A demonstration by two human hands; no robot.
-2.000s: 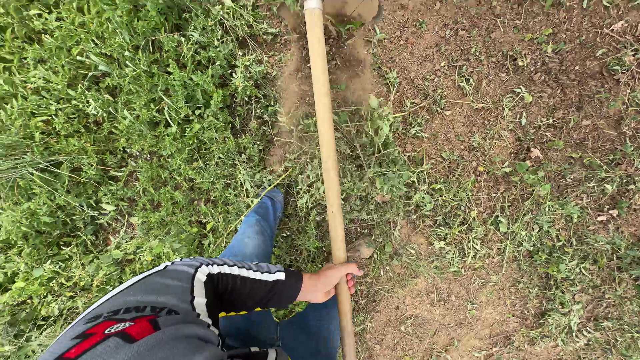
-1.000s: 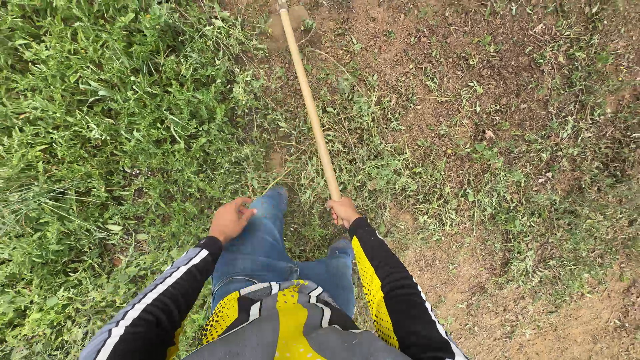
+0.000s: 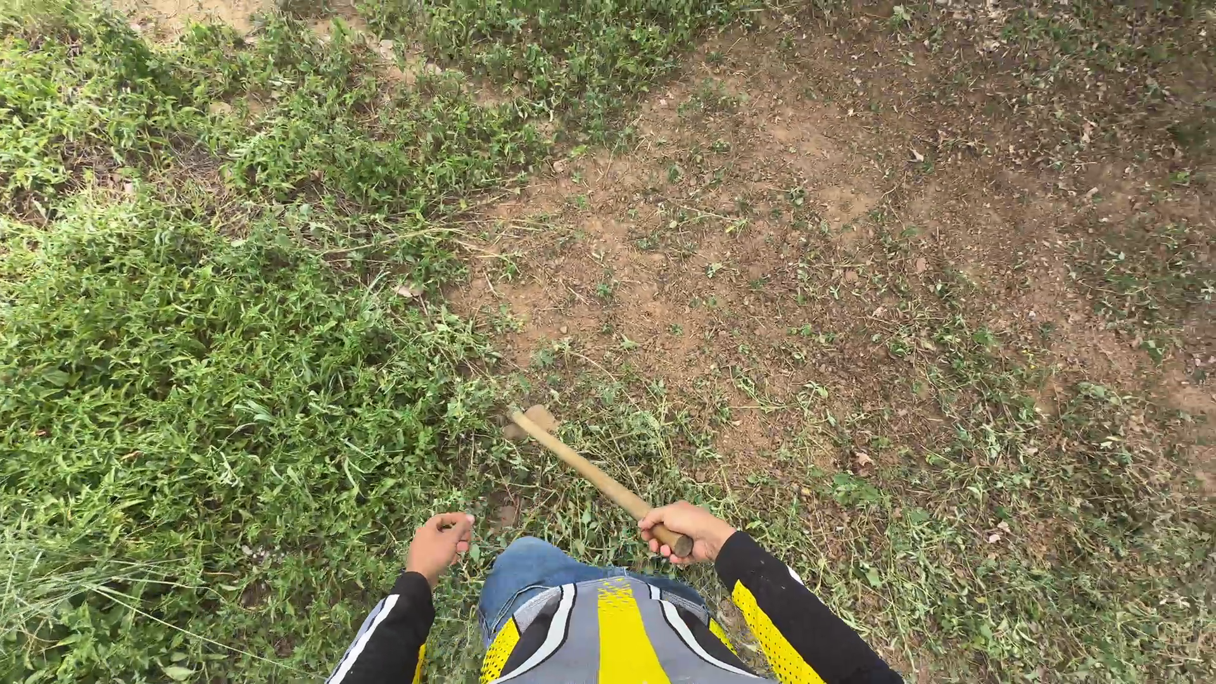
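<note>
My right hand is closed around a long wooden handle near its butt end, in front of my waist. The handle slants away to the upper left and down to the ground. At its far end a flat metal blade, like that of a hoe, lies by the weeds; its exact shape is hard to tell. My left hand hangs left of the handle, its fingers curled and apart from the tool. Whether it holds anything small is not visible.
Dense green weeds cover the ground on the left. Brown soil with scattered cut weeds and dry leaves spreads to the right. My jeans-clad leg is at the bottom centre. Tall thin grass grows at the lower left.
The tool's handle now slants more to the left, with its blade in view by the weeds. My left hand, out by my leg one second ago, has its fingers more curled. The view has shifted widely.
</note>
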